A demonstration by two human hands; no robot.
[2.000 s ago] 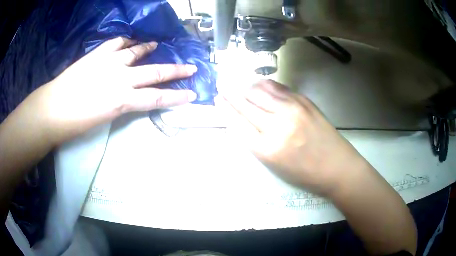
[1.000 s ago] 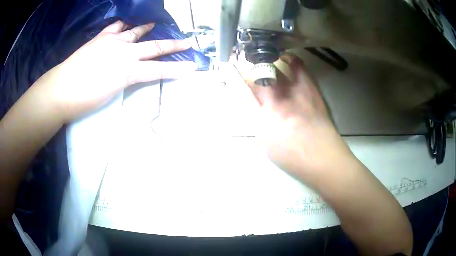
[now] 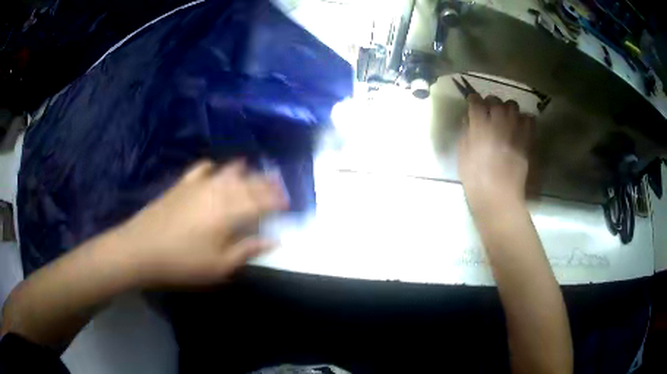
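The glossy dark blue fabric panel [image 3: 168, 109] spreads over the left of the machine table, its right part beside the presser foot and needle area [image 3: 374, 62]. My left hand [image 3: 212, 219] is blurred; its fingers and thumb appear closed on the panel's lower right edge, near a small white patch. My right hand [image 3: 497, 142] is on the machine bed right of the needle, fingers curled around small dark-tipped thread snips [image 3: 464, 86]. The two tips stick out past the fingers, pointing up and left. The rest of the snips is hidden by the hand.
The pale sewing machine head [image 3: 526, 51] crosses the top right, with a round knob [image 3: 420, 89] right of the needle. Dark-looped scissors [image 3: 622, 208] hang at the table's right. The white table's curved front edge [image 3: 409, 274] runs below the hands.
The fabric has come away from the needle area, spreading left and toward me. My left hand has moved down toward the front edge. My right hand has moved right, onto the snips. The view has shifted.
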